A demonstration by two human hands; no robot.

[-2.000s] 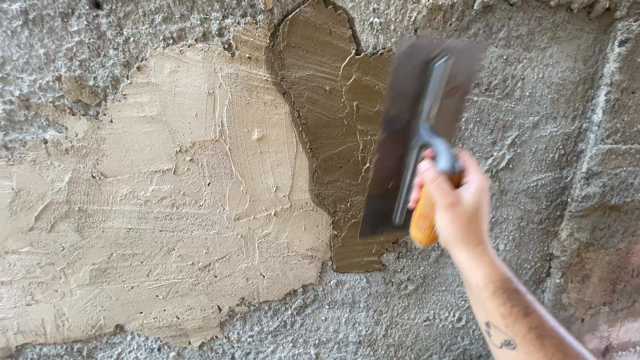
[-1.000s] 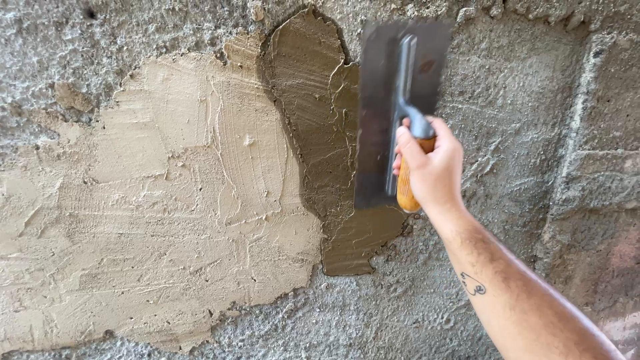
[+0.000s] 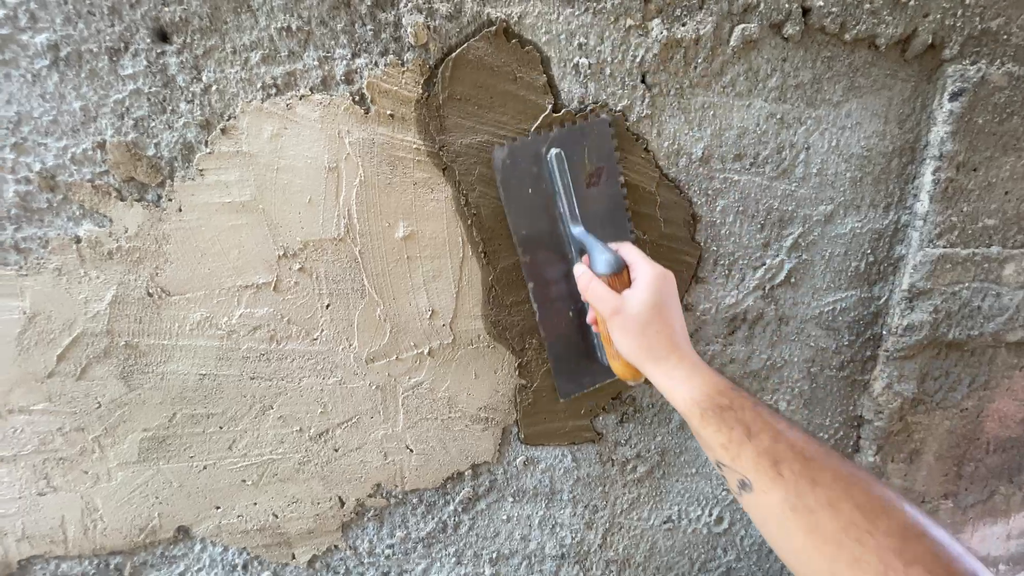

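Note:
My right hand (image 3: 640,308) is closed around the wooden handle of a notched steel trowel (image 3: 536,232). The trowel's blade lies over the dark wet plaster (image 3: 492,96), tilted with its top towards the left, and small teeth line its top and right edges. Wet plaster shows on both sides of the blade and below it. Left of the wet strip, and bordering it, spreads a large patch of lighter, drier plaster (image 3: 296,336). My left hand is not in view.
Rough grey wall (image 3: 784,240) surrounds the plaster. A raised vertical ridge (image 3: 916,216) runs down the wall at the right. A small dark hole (image 3: 161,34) is at the upper left.
My right hand has moved the trowel left over the wet plaster, and the blade's tilt has changed. Wet plaster now shows to the right of the blade, where bare grey wall showed before.

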